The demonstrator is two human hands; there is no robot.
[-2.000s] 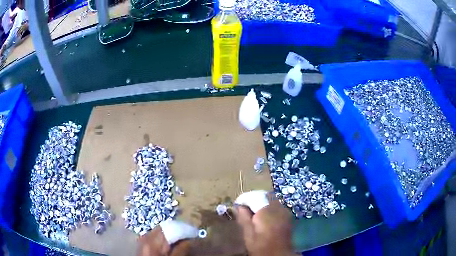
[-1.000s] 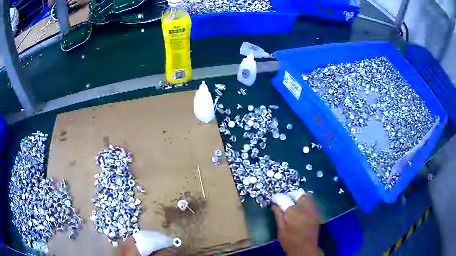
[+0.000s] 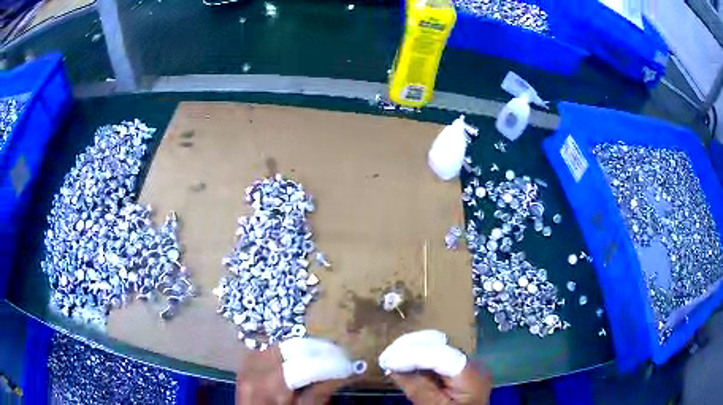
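Observation:
My left hand (image 3: pixel 297 373), with white finger covers, is at the bottom edge and holds a small silver ring fitting (image 3: pixel 359 367) at its fingertips. My right hand (image 3: pixel 436 370), also in white covers, is just right of it, fingertips pinched on a tiny silver piece, mostly hidden; the hands are close but apart. A pile of ring fittings (image 3: pixel 273 257) lies mid-cardboard. Stemmed caps (image 3: pixel 515 293) lie scattered right of the cardboard (image 3: pixel 372 213). A white cap piece with a stick (image 3: pixel 392 300) sits on a dark stain, beside a thin wooden stick (image 3: pixel 425 269).
A large silver pile (image 3: pixel 111 229) lies left, partly on the cardboard. A white squeeze bottle (image 3: pixel 449 149), a translucent bottle (image 3: pixel 514 116) and a yellow bottle (image 3: pixel 421 55) stand behind. Blue bins (image 3: pixel 610 245) with silver parts flank the bench; another is under the lower left.
The view has shifted. My right hand went to the cap pile one second ago and is now back beside my left hand. My left hand still holds a ring fitting.

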